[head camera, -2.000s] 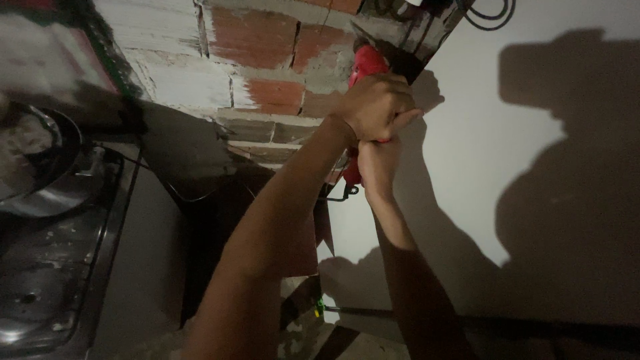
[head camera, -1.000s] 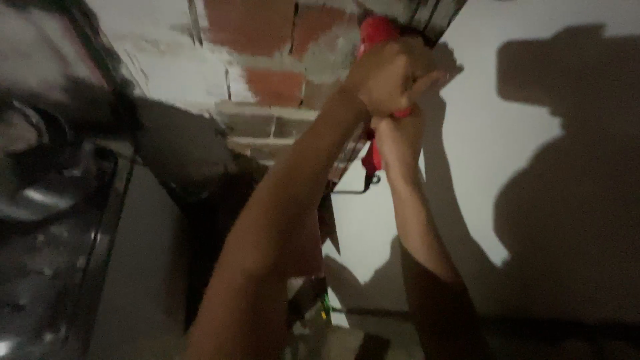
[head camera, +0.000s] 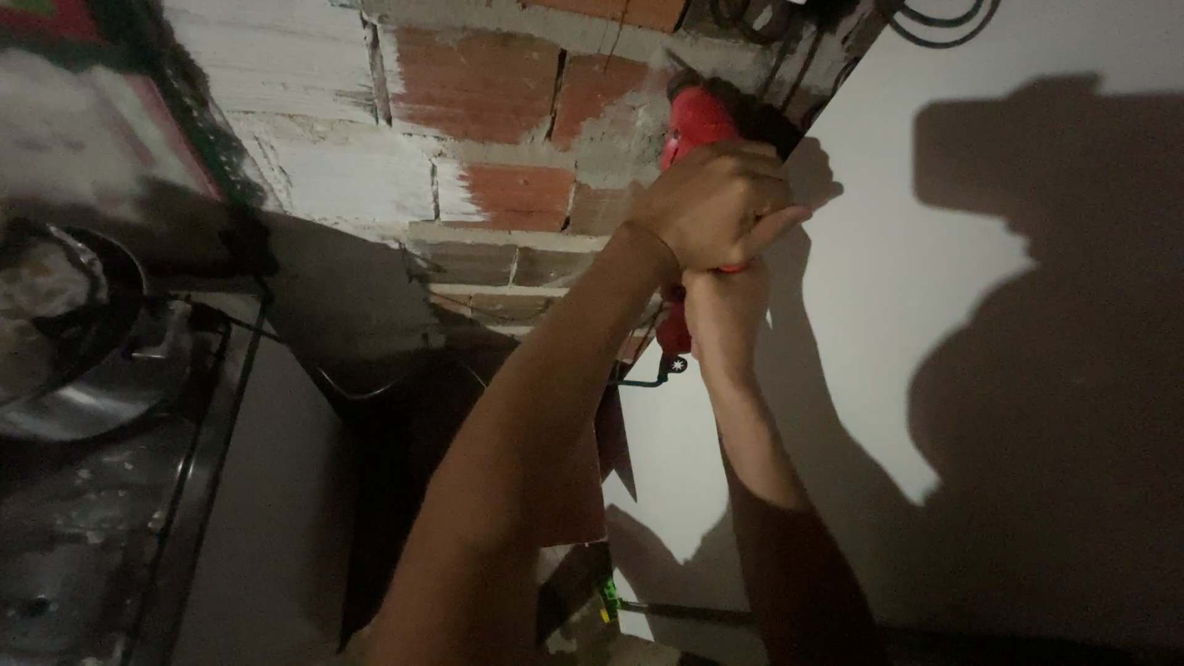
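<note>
A red power drill (head camera: 700, 120), its dark chuck and bit aimed at the mortar of the brick wall (head camera: 481, 83), is held in both hands near the top middle. My left hand (head camera: 717, 199) wraps over the drill's body behind the chuck. Just below, my right hand (head camera: 731, 310) grips the handle, partly hidden under the left hand. The base of the handle, with a small key or wrench clipped to it, shows beneath the hands. The bit's tip is blurred, and I cannot tell how deep it sits in the wall.
A metal pot (head camera: 83, 370) stands on a gas stove (head camera: 83, 536) at the left. A large white panel (head camera: 869, 305) fills the right, bearing shadows. Dark cables (head camera: 948, 23) hang at the top, and a thin cable runs behind the stove.
</note>
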